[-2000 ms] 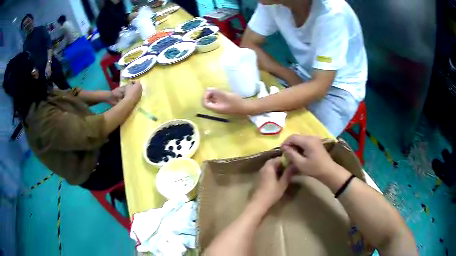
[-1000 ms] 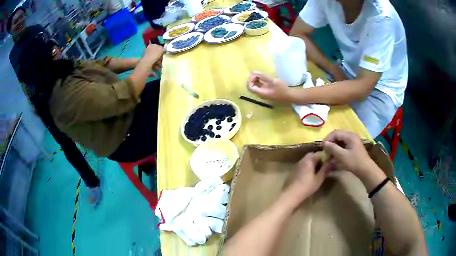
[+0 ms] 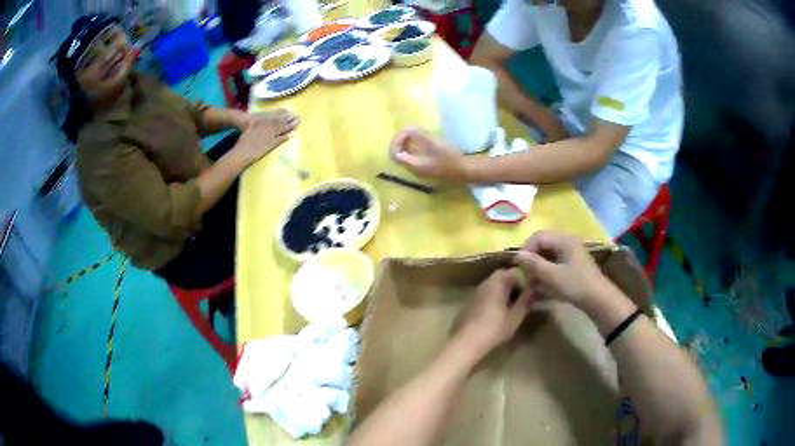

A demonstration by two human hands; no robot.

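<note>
My left hand (image 3: 499,307) and my right hand (image 3: 562,268) meet over the far part of an open brown cardboard box (image 3: 436,348). Their fingertips pinch a small pale yellowish-green part (image 3: 524,275) between them, mostly hidden by the fingers. Both hands are bare, and a black band sits on my right wrist. The inside of the box below the hands shows bare cardboard.
Left of the box are a round bowl (image 3: 373,228) of small black parts, a cream tub (image 3: 301,292) and white gloves (image 3: 296,383). A black stick (image 3: 405,183), white container (image 3: 468,109) and filled plates (image 3: 353,63) lie beyond. People sit on both sides.
The view has shifted. The person in brown has turned towards the camera and rests both hands together on the table edge. My hands remain together over the box with the small part.
</note>
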